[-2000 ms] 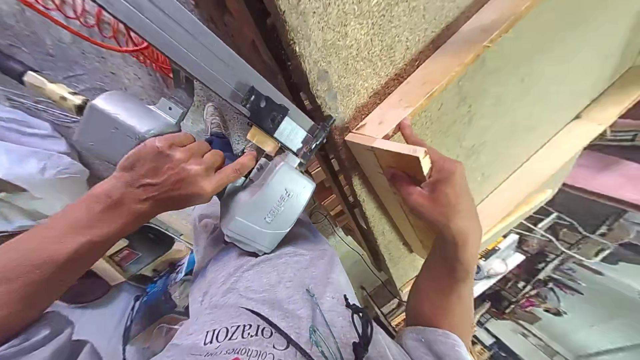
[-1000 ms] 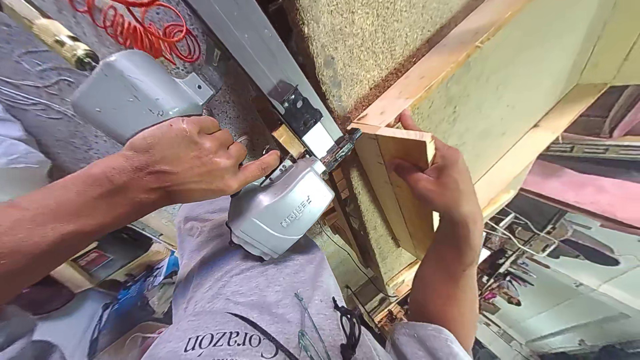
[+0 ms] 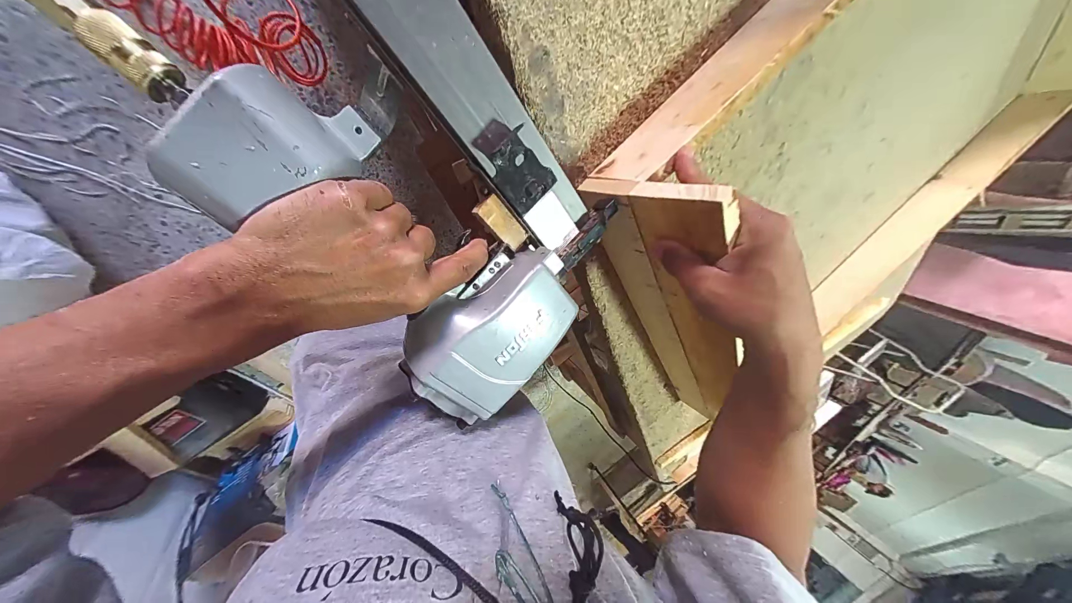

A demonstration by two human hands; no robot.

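Note:
My left hand (image 3: 343, 251) is wrapped around the handle of a grey pneumatic nailer or stapler (image 3: 502, 335), its index finger extended near the trigger area. The tool's dark nose (image 3: 596, 228) reaches the corner of a wooden frame (image 3: 691, 126); whether it touches is unclear. My right hand (image 3: 745, 276) grips a short wooden board (image 3: 687, 213) at that corner, the thumb on its inner face and a fingertip showing behind the frame's rail. A brass-coloured air fitting (image 3: 126, 46) joins the tool's rear end.
A grey metal beam (image 3: 452, 67) runs beside a rough particle panel (image 3: 603, 67). A coiled red air hose (image 3: 251, 38) lies on the speckled floor at upper left. Dark cords hang from my grey shirt (image 3: 419, 494). At lower right stand cluttered shelves (image 3: 879, 427).
The tool's nose has moved closer to the wooden corner, where a small gap showed two seconds ago. My right hand keeps its grip on the board.

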